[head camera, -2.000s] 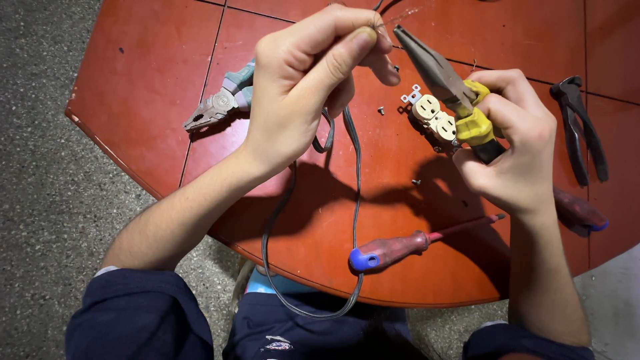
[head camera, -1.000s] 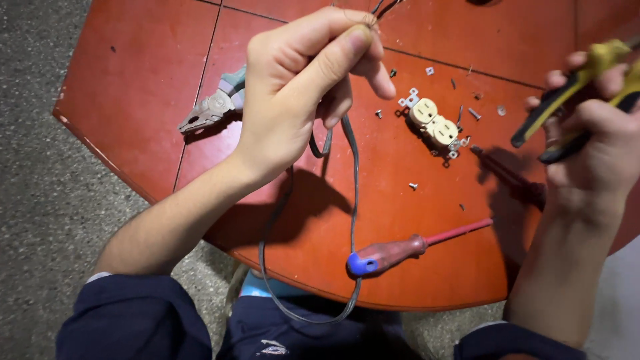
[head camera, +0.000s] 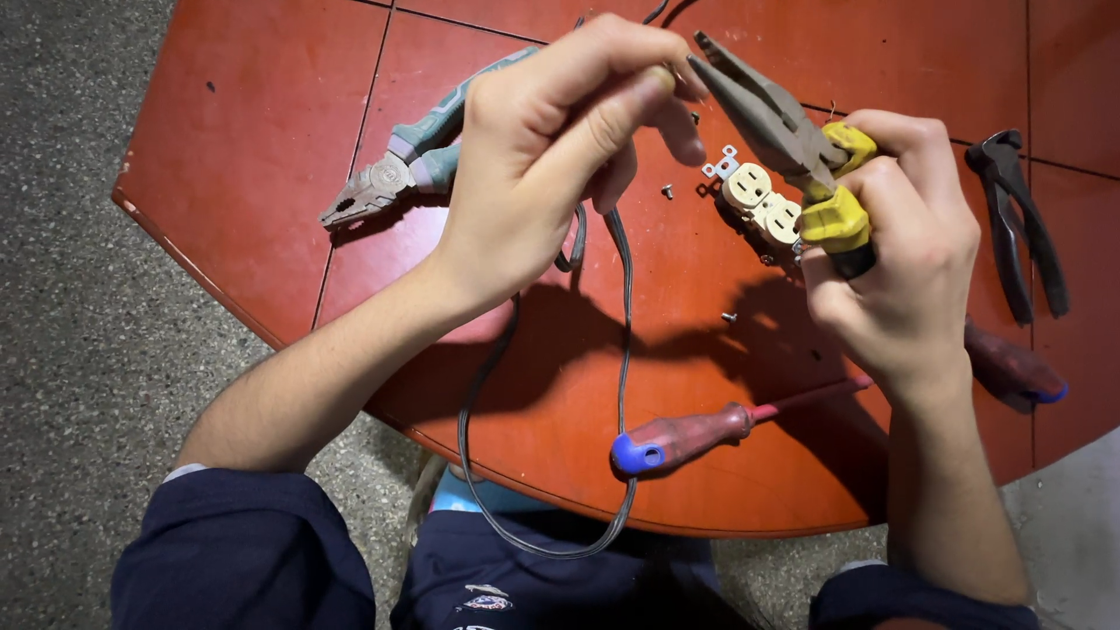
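My left hand (head camera: 560, 157) is raised over the red table, its thumb and index finger pinched on the electrical cord; the pinched end is mostly hidden. In my right hand (head camera: 910, 236) are long-nose pliers (head camera: 779, 122) with yellow grips, their jaws slightly apart and the tips close to my left fingertips. Below the pliers a cream duplex outlet (head camera: 763, 203) lies on the table, partly covered by them. The dark two-strand cord (head camera: 625, 332) runs down from behind my left hand, loops past the table edge and passes under a red-handled screwdriver (head camera: 691, 439).
Teal-handled combination pliers (head camera: 385, 179) lie behind my left hand. End-cutting pliers (head camera: 1015, 219) rest at the right, above a second screwdriver (head camera: 1011, 363). Small screws (head camera: 729, 318) are scattered near the outlet. The red table (head camera: 254, 175) has a curved front edge close to my body.
A second ago my right hand was farther right with the pliers away from my left hand; now their tips are back beside my left fingertips. My left hand keeps its pinch.
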